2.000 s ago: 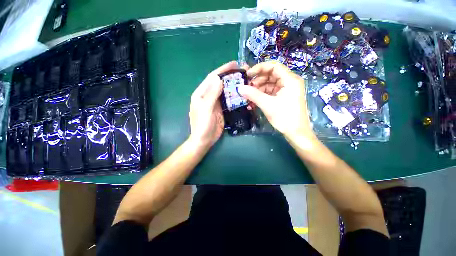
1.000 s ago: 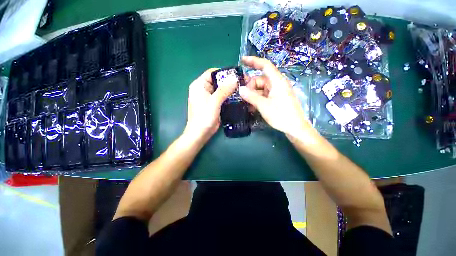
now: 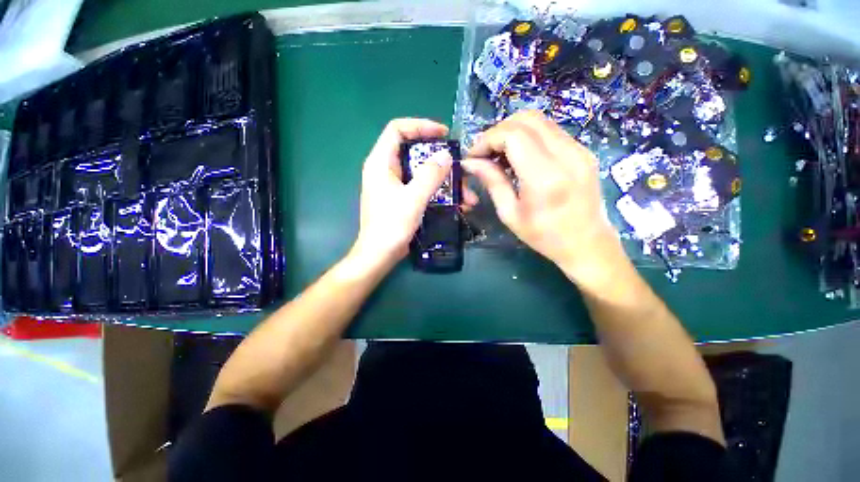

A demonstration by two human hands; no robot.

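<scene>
My left hand point(image 3: 391, 193) holds a black elongated housing point(image 3: 438, 235) upright over the middle of the bench, with its thumb on a pale circuit board point(image 3: 441, 193) lying in the upper part of the housing. My right hand point(image 3: 542, 179) is at the housing's upper right edge, thumb and forefinger pinched together. Thin strands seem to show by the fingers, but what the fingertips hold is too small to tell. The lower part of the housing is black.
A large black blister tray point(image 3: 193, 151) lies at left. A clear tray point(image 3: 603, 247) with heaped wired boards and speakers point(image 3: 644, 68) lies right of centre. Another bag of wired parts point(image 3: 835, 179) is at far right. A pale rail point(image 3: 368, 25) runs along the far side.
My left thumb has moved onto the board's upper part. My right hand has turned, its back more upward, and its fingertips have come together at the housing's upper right edge.
</scene>
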